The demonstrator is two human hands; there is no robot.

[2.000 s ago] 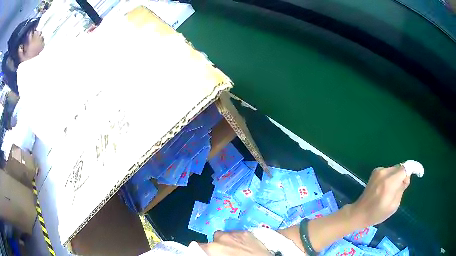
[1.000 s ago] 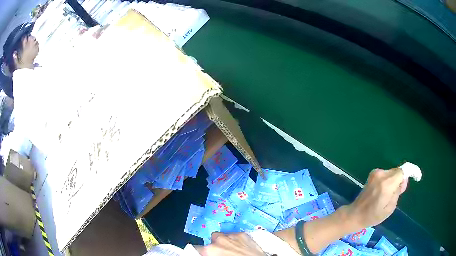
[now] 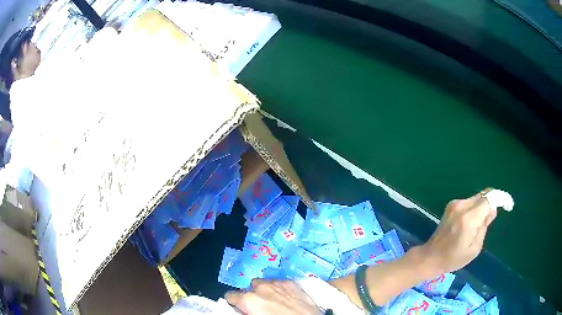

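Light-blue sachets with red print [image 3: 358,231] lie in a loose heap on the dark worktop. My left hand [image 3: 463,232] is at the right, beyond the heap and over the belt's near edge. Its fingers are curled, a white cover is on one finger, and no sachet shows in it. My right hand [image 3: 274,299] is at the bottom centre, beside my left sleeve and the heap's near edge; its fingertips and palm are hidden. More blue sachets [image 3: 206,200] lie inside the open mouth of a large carton [image 3: 117,141].
A carton flap [image 3: 277,157] projects toward the heap. The green belt [image 3: 376,117] runs beyond a worn whitish strip [image 3: 363,175]. White boxes with black lettering [image 3: 256,43] are on the belt behind the carton. A person in white with a dark cap [image 3: 28,58] is at upper left.
The white boxes behind the carton have come further into view toward the right. The carton and heap appear slightly further left. Both hands keep nearly the same pose.
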